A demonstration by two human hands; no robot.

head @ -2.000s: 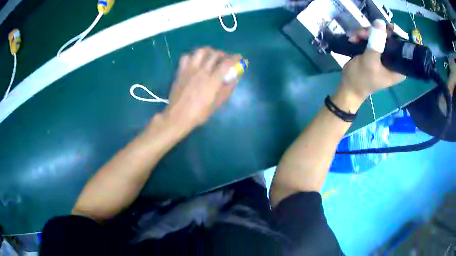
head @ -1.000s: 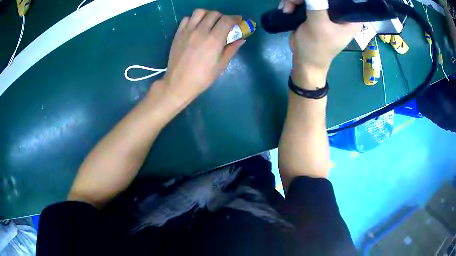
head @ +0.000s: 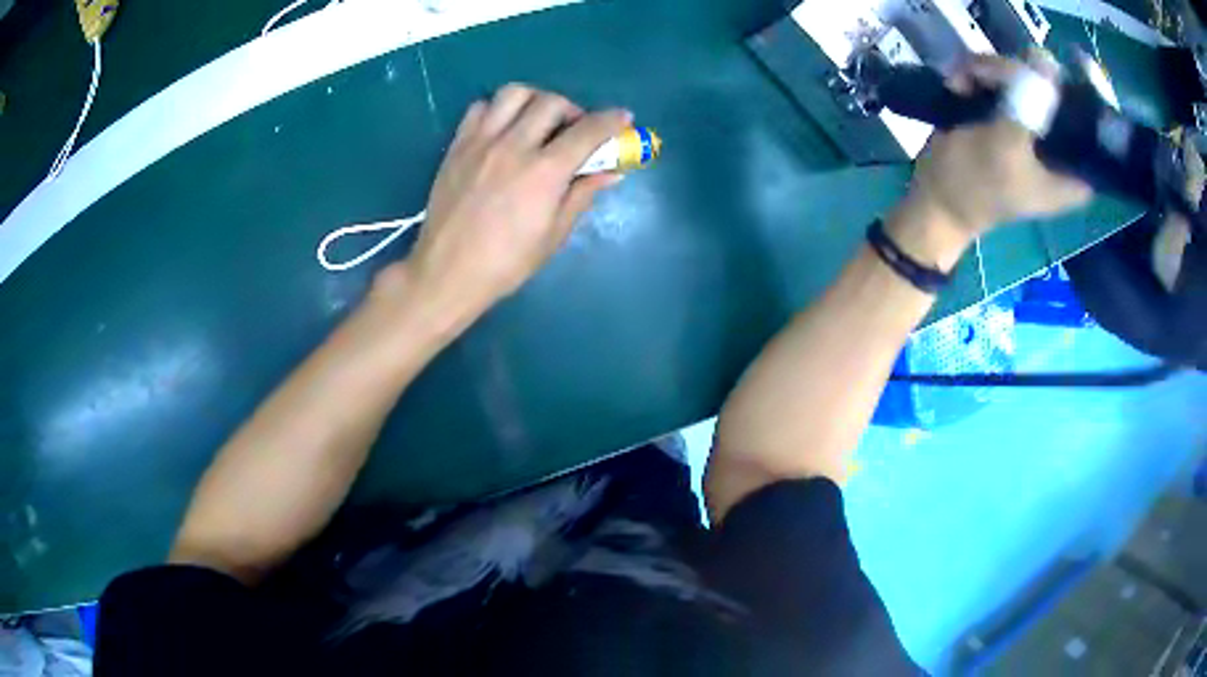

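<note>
My left hand (head: 510,192) is closed over a yellow handheld unit (head: 641,147) on the green bench. Only its yellow and blue end and a white patch show past my fingers. Its white strap loop (head: 360,247) lies out behind my hand. My right hand (head: 993,165), slightly blurred, with white tape on a finger, grips the black electric screwdriver (head: 1092,139). The tool lies sideways, its nose at the mechanism of the silver-grey screw feeder (head: 874,79). Whether the nose touches the feeder or holds a screw cannot be told.
The dark green bench (head: 635,331) is crossed by a curved white strip (head: 172,146). Another yellow unit (head: 95,17) with a strap lies beyond it at top left. A thick black cord (head: 1032,380) passes over a blue stool (head: 960,364) at right. Part of a person shows at the right edge.
Since one second ago, my right hand and the screwdriver have moved right, away from the unit to the feeder. My left hand keeps the unit, now slightly lower in the picture.
</note>
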